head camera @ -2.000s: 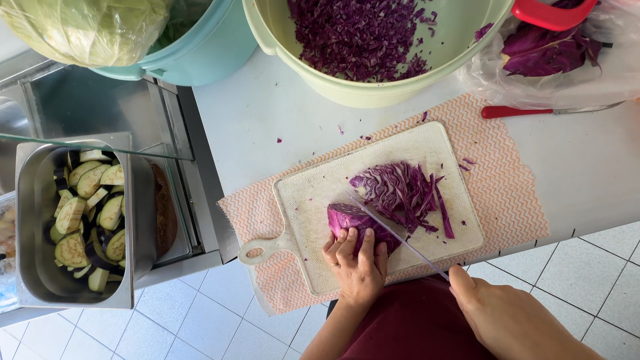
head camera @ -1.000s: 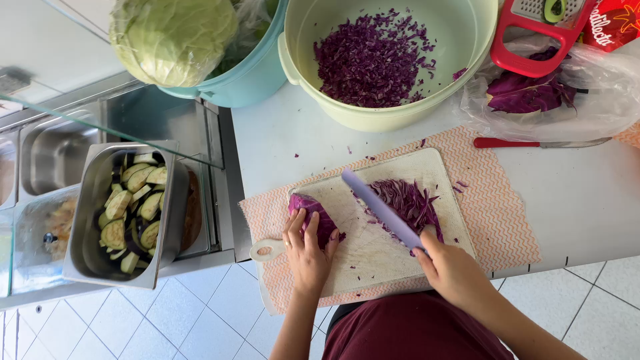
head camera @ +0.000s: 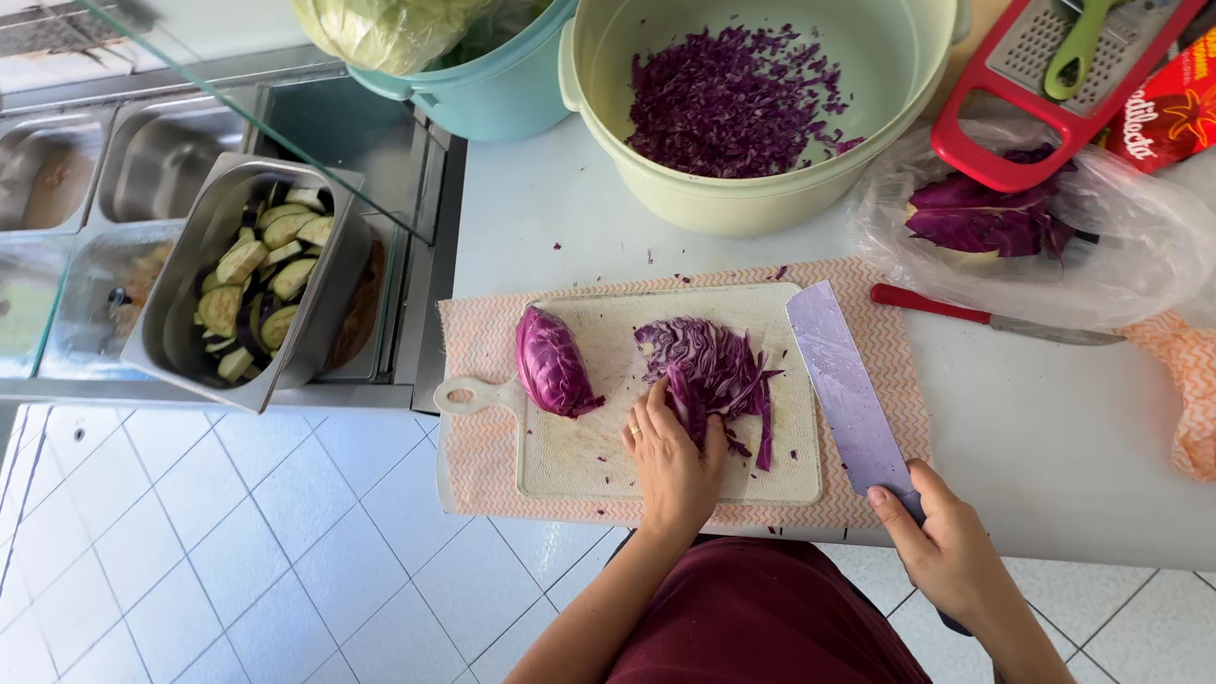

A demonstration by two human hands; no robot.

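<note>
On the white plastic cutting board point(head camera: 570, 465), my left hand point(head camera: 671, 454) has its fingers around part of the sliced red cabbage point(head camera: 705, 353). A larger uncut piece of red cabbage point(head camera: 554, 363) lies at the board's left end, apart from my hand. My right hand point(head camera: 936, 537) grips the handle of a wide-bladed knife point(head camera: 848, 388), its blade pointing away from me just past the board's right edge. Beneath the board is an orange-and-white zigzag cloth point(head camera: 480, 351).
Behind the board stands a pale green tub point(head camera: 731, 204) with chopped red cabbage. A red-handled knife point(head camera: 988, 315), a plastic bag point(head camera: 1130, 252) with cabbage and a red-framed grater point(head camera: 1012, 171) are at the right. A steel pan point(head camera: 323, 328) of sliced eggplant sits left.
My left hand has let go of the larger cabbage piece and moved right onto the slices. The knife has moved right, off the slices and past the board's edge.
</note>
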